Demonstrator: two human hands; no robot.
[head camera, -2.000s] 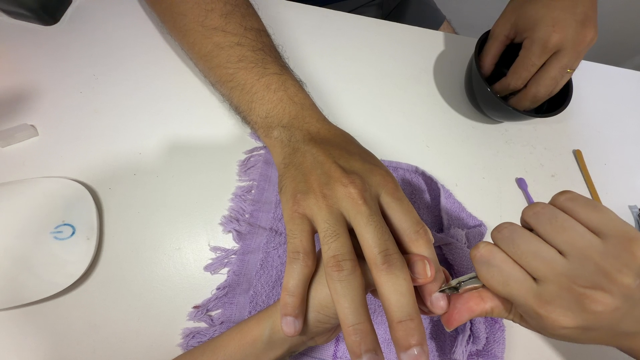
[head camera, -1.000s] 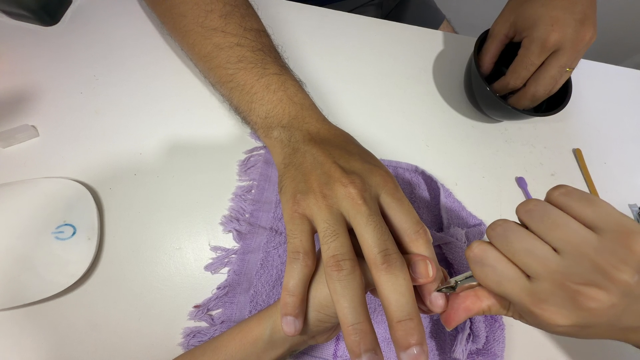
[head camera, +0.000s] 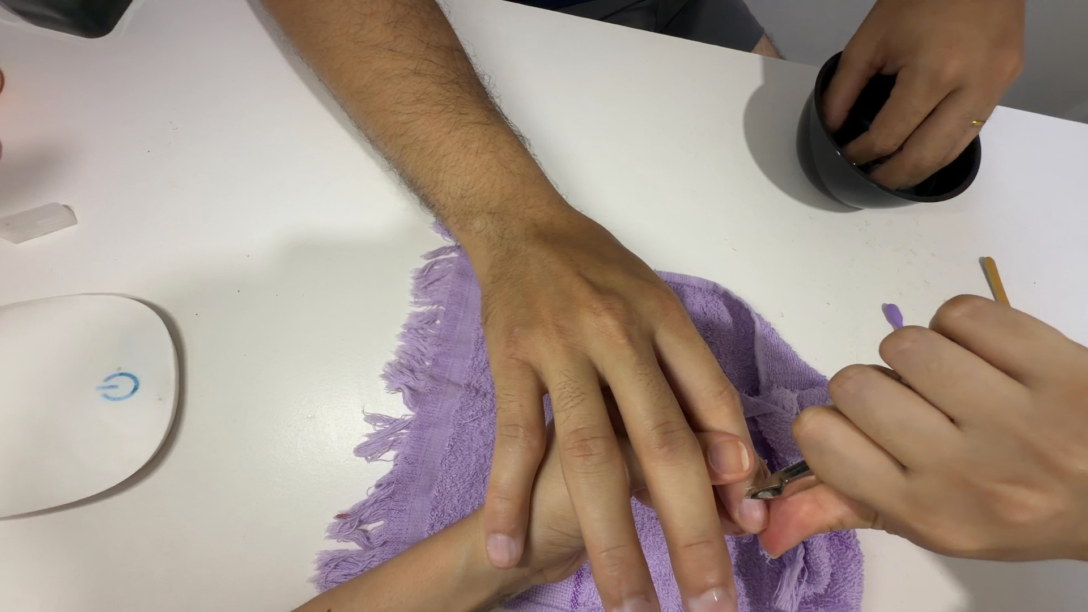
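My right hand (head camera: 943, 442) grips metal cuticle nippers (head camera: 778, 483), their tips against the nail edge of one finger of another person's hand (head camera: 586, 331). That hand lies palm down, fingers spread, over a purple fringed towel (head camera: 450, 425). From the lower left my left hand (head camera: 552, 510) reaches under it, mostly hidden by its fingers; my left thumb rests on the finger being held, just above the nipper tips. The person's other hand (head camera: 943, 85), with a ring, has its fingertips inside a black bowl (head camera: 812, 161) at the upper right.
A white device with a power symbol (head camera: 85, 408) sits at the left, below a translucent piece (head camera: 38, 223). Past my right knuckles lie a purple-tipped tool (head camera: 892, 315) and a wooden stick (head camera: 994, 280) on the white table (head camera: 255, 280). A dark object (head camera: 72, 13) stands at the top left.
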